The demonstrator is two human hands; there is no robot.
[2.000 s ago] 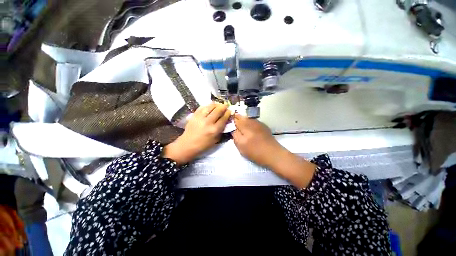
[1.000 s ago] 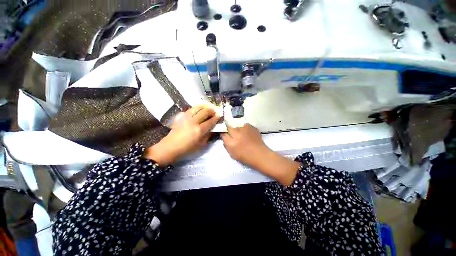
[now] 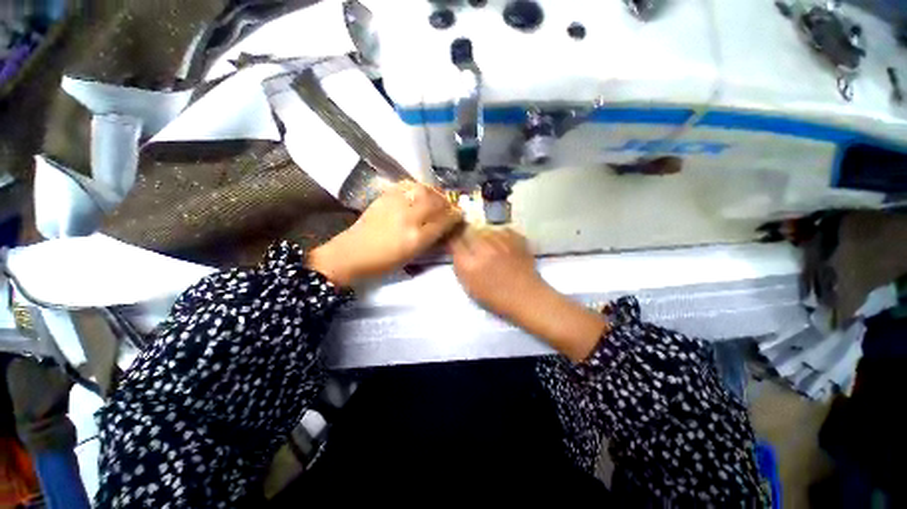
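Observation:
The brown speckled garment panel [image 3: 214,194] with white backing lies left of the sewing machine head [image 3: 636,94]. A white piece with a narrow brown strip [image 3: 343,124] runs from it towards the needle area. My left hand [image 3: 396,231] is on the fabric edge just left of the presser foot [image 3: 455,189], fingers curled. My right hand [image 3: 494,266] is bunched in front of the foot, its fingertips close to my left fingers. The fabric edge between the hands is mostly hidden by the fingers, and the image there is blurred.
Brown pieces with white edges [image 3: 70,273] are heaped at the left of the table. The marked front edge of the table [image 3: 696,298] runs below the machine. A bundle of layered pieces [image 3: 820,338] hangs at the right end. A blue basket part [image 3: 766,472] shows at lower right.
The view has shifted against the machine. The strip piece slants more towards the needle and appears pulled straighter. Both hands stay close together at the presser foot, my left hand more curled.

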